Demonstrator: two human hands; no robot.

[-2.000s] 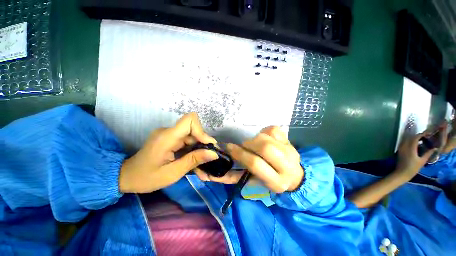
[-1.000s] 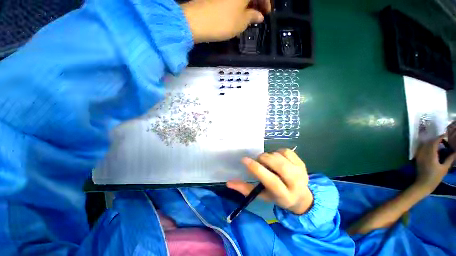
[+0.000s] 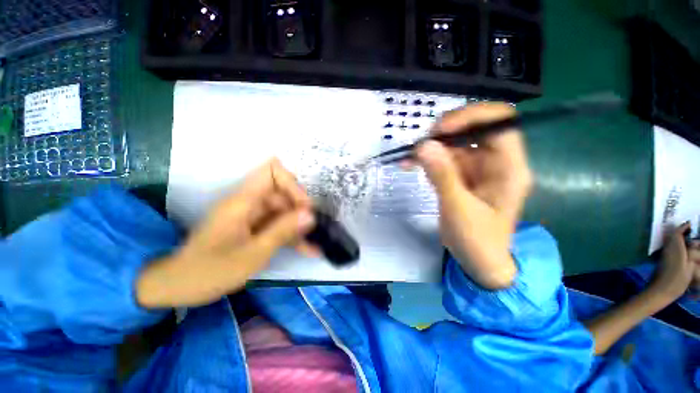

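Note:
My left hand (image 3: 245,230) grips a black device housing (image 3: 333,239) by one end, above the near part of the white sheet (image 3: 230,123); both are blurred. My right hand (image 3: 483,184) holds black tweezers (image 3: 476,137) like a pen. Their tip points left, at the right side of the loose pile of tiny metal bits (image 3: 341,175). I cannot tell if the tip holds anything. Short rows of tiny black parts (image 3: 403,113) stand beyond the tip, near the sheet's far right corner. My right hand partly covers the clear tray there.
A black parts tray (image 3: 345,69) with several housings lies along the sheet's far edge. A labelled blister tray (image 3: 65,138) lies at the left on the green bench (image 3: 583,176). At the right are another person's hand (image 3: 675,265), a second sheet (image 3: 675,184) and a dark tray.
My left hand has come back from the black tray to the sheet, now with a housing. My right hand has moved up from the bench edge, and the tweezers now point at the pile.

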